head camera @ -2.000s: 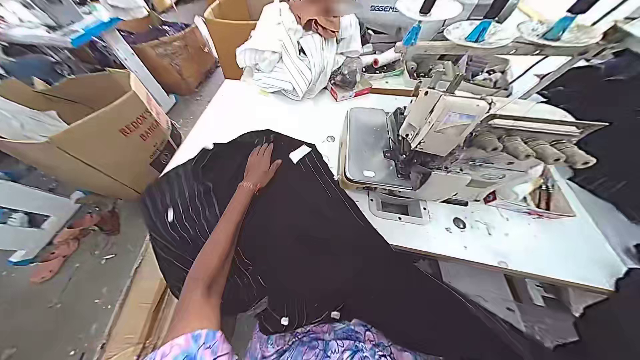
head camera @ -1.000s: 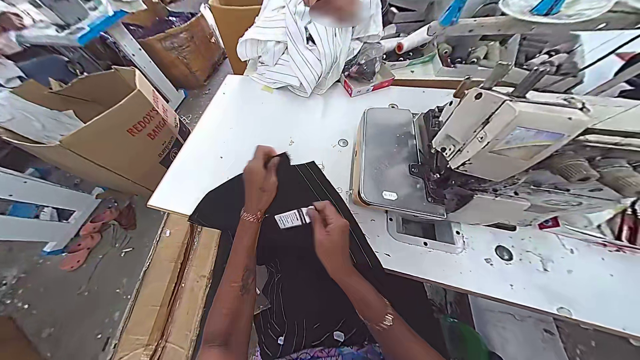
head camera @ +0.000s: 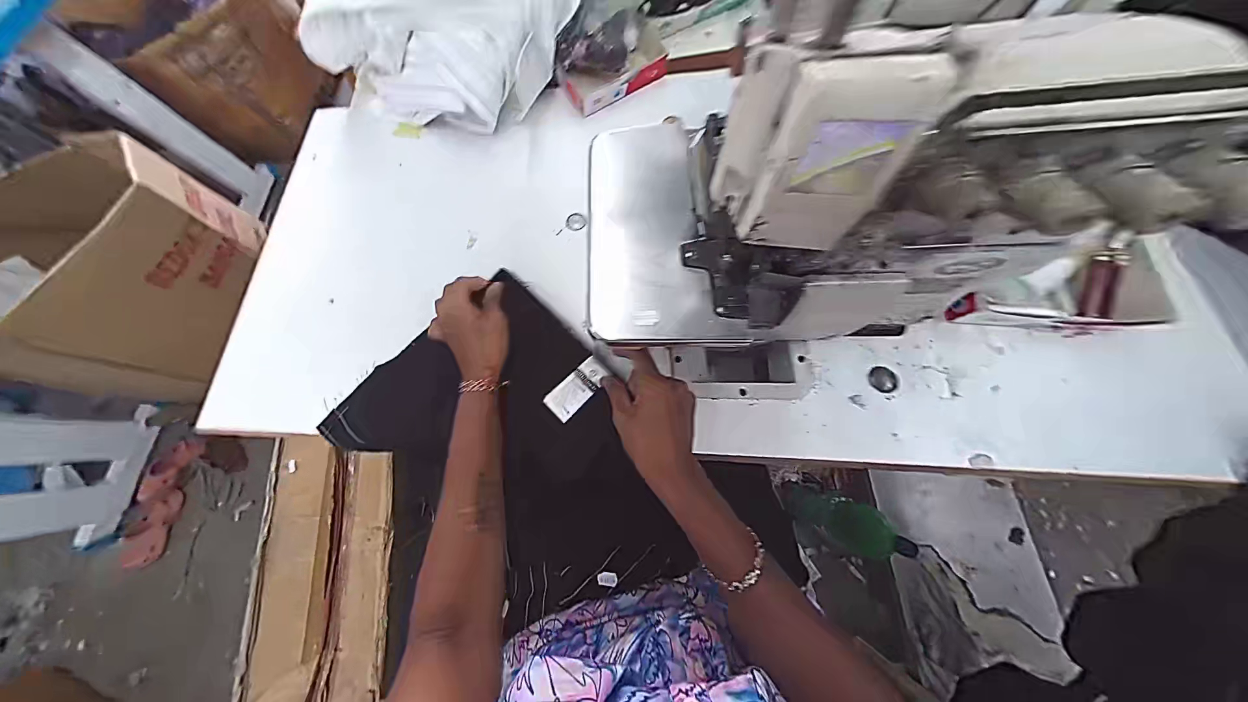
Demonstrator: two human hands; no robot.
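Note:
Black fabric (head camera: 565,487) with pale stitching lines hangs from the front edge of the white sewing table onto my lap. My left hand (head camera: 473,320) pinches its upper corner. My right hand (head camera: 651,400) grips the right edge of the fabric, close to a white label (head camera: 573,390) that bears writing. Just beyond my right hand is the metal plate (head camera: 643,234) of an industrial sewing machine (head camera: 829,146), whose presser area is to the right of the plate. A small white sticker (head camera: 607,579) lies on the fabric near my lap.
White cloth (head camera: 429,58) is heaped at the table's back, beside a small red and white box (head camera: 619,86). An open cardboard box (head camera: 127,263) stands at left. Flattened cardboard (head camera: 312,585) lies below the table edge, and a green bottle (head camera: 848,525) is under the table at right.
Two seconds ago my left hand lay flat on the spread fabric; now both hands grip its edges. Since one second ago, the fabric and my right hand have come closer to the machine's plate.

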